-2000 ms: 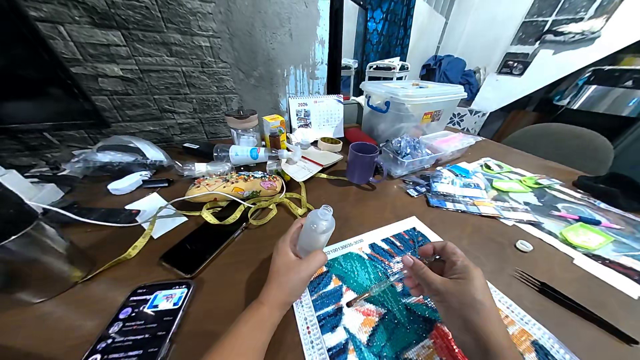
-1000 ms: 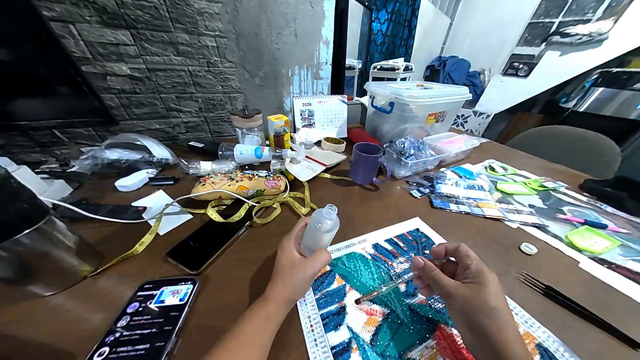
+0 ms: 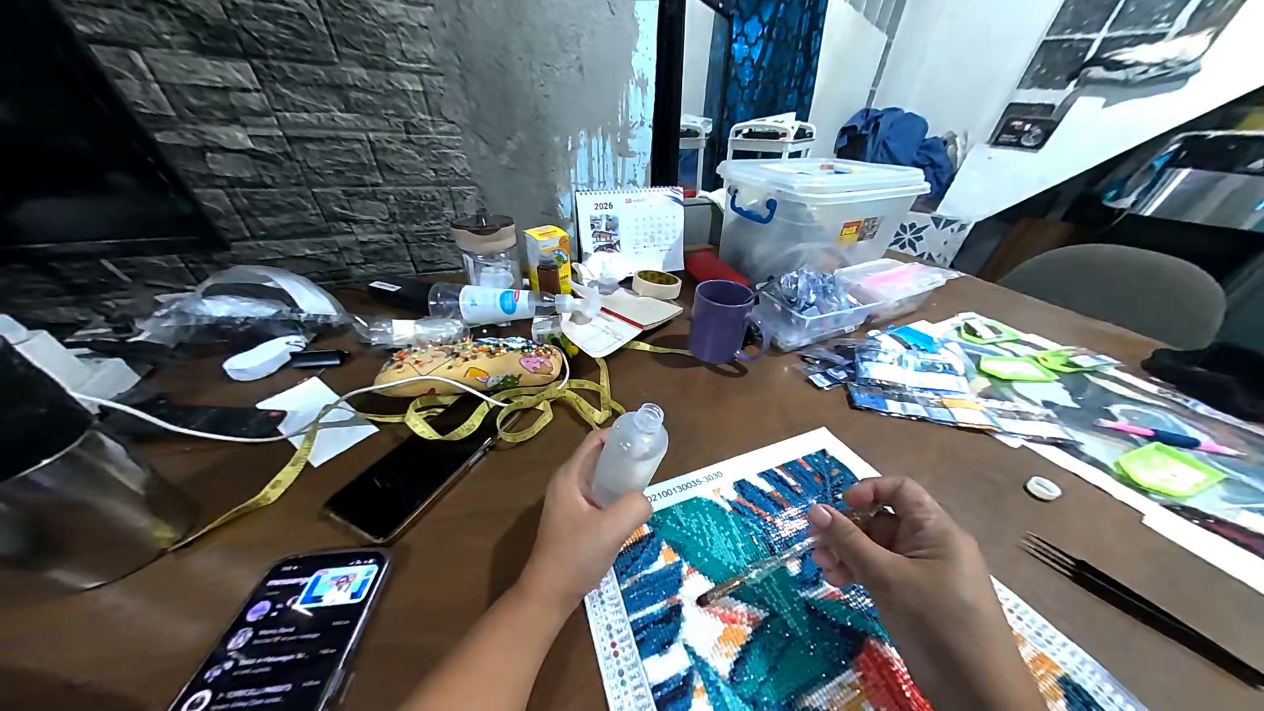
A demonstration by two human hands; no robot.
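My left hand [image 3: 583,513] is closed around a small uncapped clear bottle [image 3: 631,456] with whitish contents, held tilted at the upper left edge of a diamond painting canvas [image 3: 780,553]. Between the thumb and fingers of my right hand [image 3: 913,563] is a thin paintbrush [image 3: 755,575], its dark tip pointing left and down at a white and orange patch of the canvas. Whether the tip touches the surface I cannot tell. A small white cap [image 3: 1043,488] lies on the table right of the canvas.
Black tweezers [image 3: 1136,602] lie at the right. Two phones [image 3: 410,484] [image 3: 286,632] and a yellow measuring tape [image 3: 553,400] are at the left. Behind stand a purple mug [image 3: 720,321] and a lidded plastic box [image 3: 820,212]. Green trays [image 3: 1168,469] and packets [image 3: 913,375] lie at the right.
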